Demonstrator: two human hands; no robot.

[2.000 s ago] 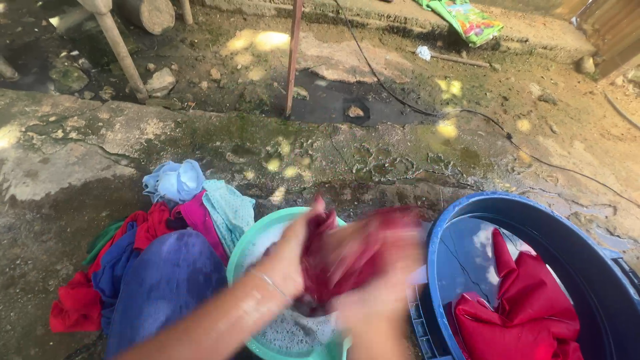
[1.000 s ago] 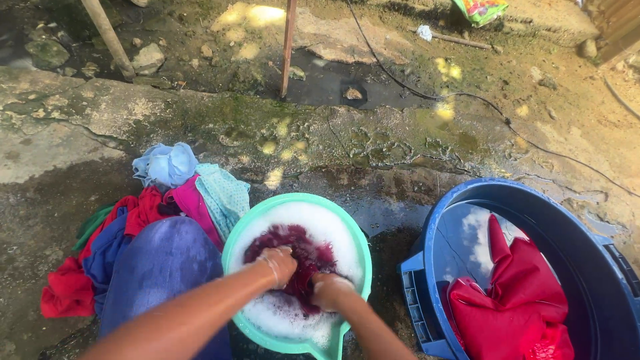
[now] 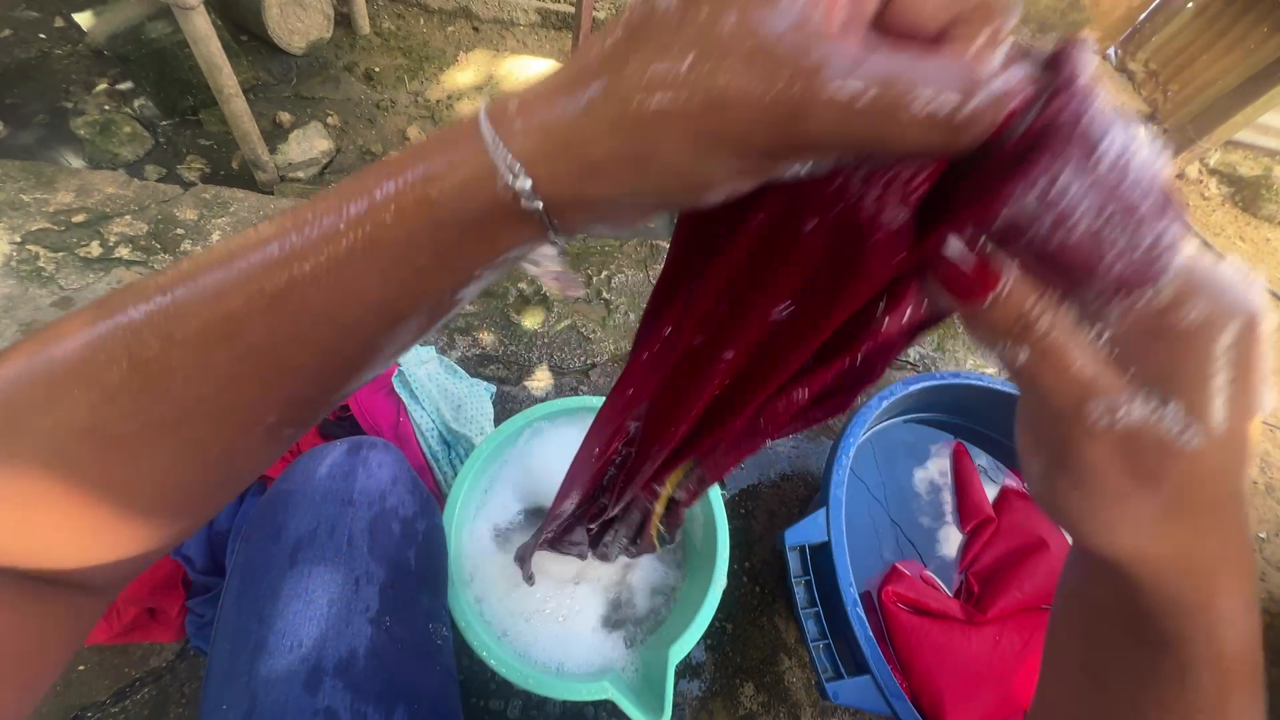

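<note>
A wet dark red cloth (image 3: 780,300) hangs from both hands, raised close to the camera, its lower end over the mint green basin (image 3: 715,560). My left hand (image 3: 820,90), with a bracelet at the wrist, grips the cloth's top at the upper centre. My right hand (image 3: 1130,350) holds its bunched, sudsy part at the right, blurred by motion. White suds (image 3: 550,620) cover the water in the basin. To the right, a blue plastic tub (image 3: 850,480) holds water and a bright red cloth (image 3: 970,600), partly hidden behind my right forearm.
Left of the basin, a pile of clothes with a light blue dotted cloth (image 3: 445,410) lies behind my knee in blue fabric (image 3: 330,590). A wooden pole (image 3: 225,90) and stones (image 3: 305,150) are at the upper left. Wet, rough ground surrounds the containers.
Both hands have come up out of the suds in the green basin, lifting the dark red cloth. The bright red cloth remains in the blue tub.
</note>
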